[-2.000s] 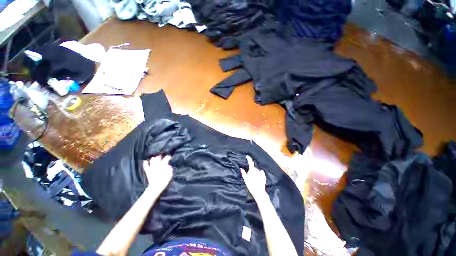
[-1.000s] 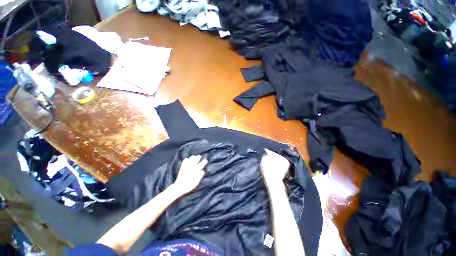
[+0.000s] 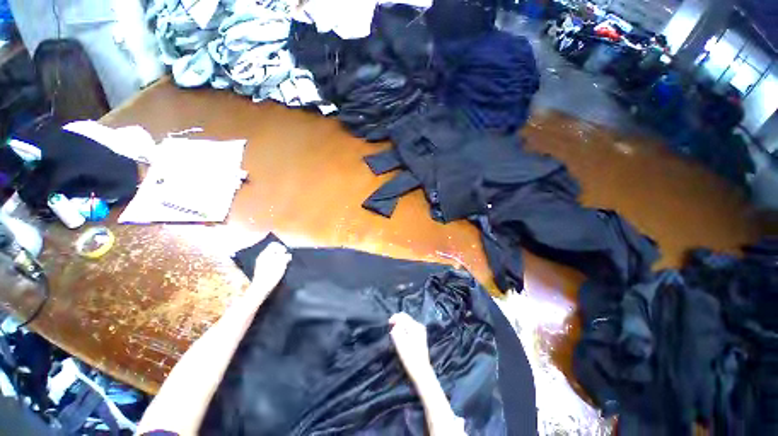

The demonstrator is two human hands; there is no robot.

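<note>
A black jacket [image 3: 281,341] lies on the brown table nearest me, its shiny black lining facing up. My left hand [image 3: 270,261] is closed on the jacket's upper left part, at the base of a short black flap or sleeve end. My right hand [image 3: 408,328] is closed on the lining near the middle, beside bunched folds. The fingertips of both hands are small and partly blurred. The jacket's near edge is cut off by the picture's bottom.
White sheet [image 3: 189,183], yellowish tape roll [image 3: 95,243] and a white and blue bottle or spool [image 3: 66,210] lie left. Black garments [image 3: 529,196], a navy bundle [image 3: 490,81] and pale pieces [image 3: 230,51] lie beyond. A black pile [image 3: 674,341] is right.
My left hand has moved up and left from the lining to the flap. My right hand has moved left and lower on the jacket. The lining's folds now bunch at the right. The view has shifted.
</note>
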